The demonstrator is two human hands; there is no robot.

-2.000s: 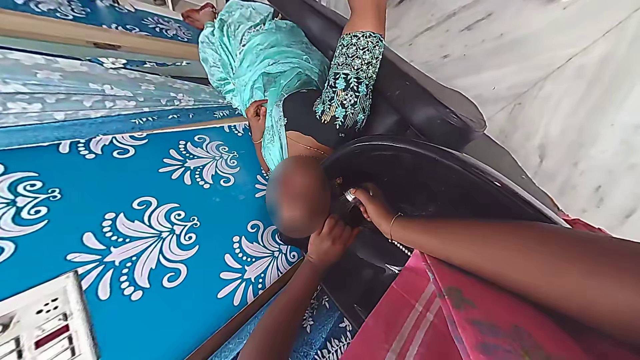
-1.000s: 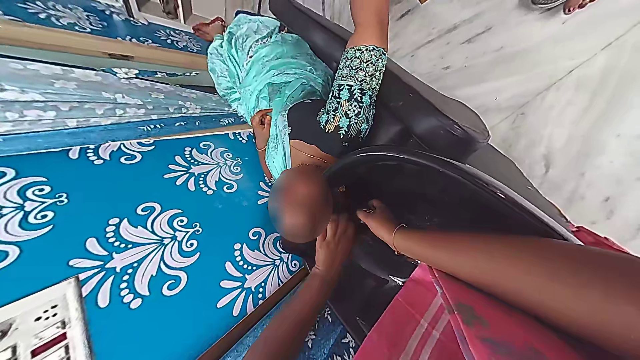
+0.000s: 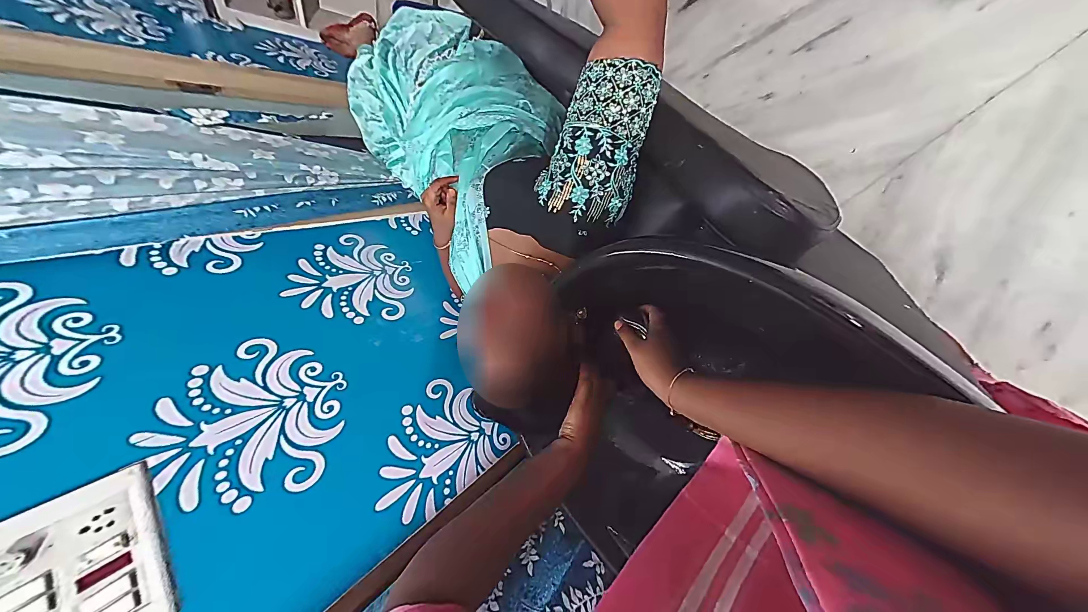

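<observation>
A person (image 3: 552, 204) in a turquoise garment and a black embroidered blouse lies back, with the head over a black glossy wash basin (image 3: 765, 297). My left hand (image 3: 588, 404) is at the near side of the head, its fingers hidden against the dark hair. Over the basin, slightly right of the head, is my right hand (image 3: 650, 348), its fingers partly curled. A small shiny spot shows by its fingertips; I cannot tell whether it is water or an object. A thin bracelet (image 3: 677, 389) circles my right wrist.
The black reclining chair (image 3: 739, 187) extends beyond the basin, beside a marble floor (image 3: 960, 170). A blue patterned wall (image 3: 255, 306) stands at left, with a white switch panel (image 3: 85, 544) low in view. Red cloth (image 3: 765, 527) lies below my right forearm.
The fingers of my left hand, visible beside the head earlier, are now hidden by the head and hair. A small pale object at my right fingertips two seconds ago is no longer plain.
</observation>
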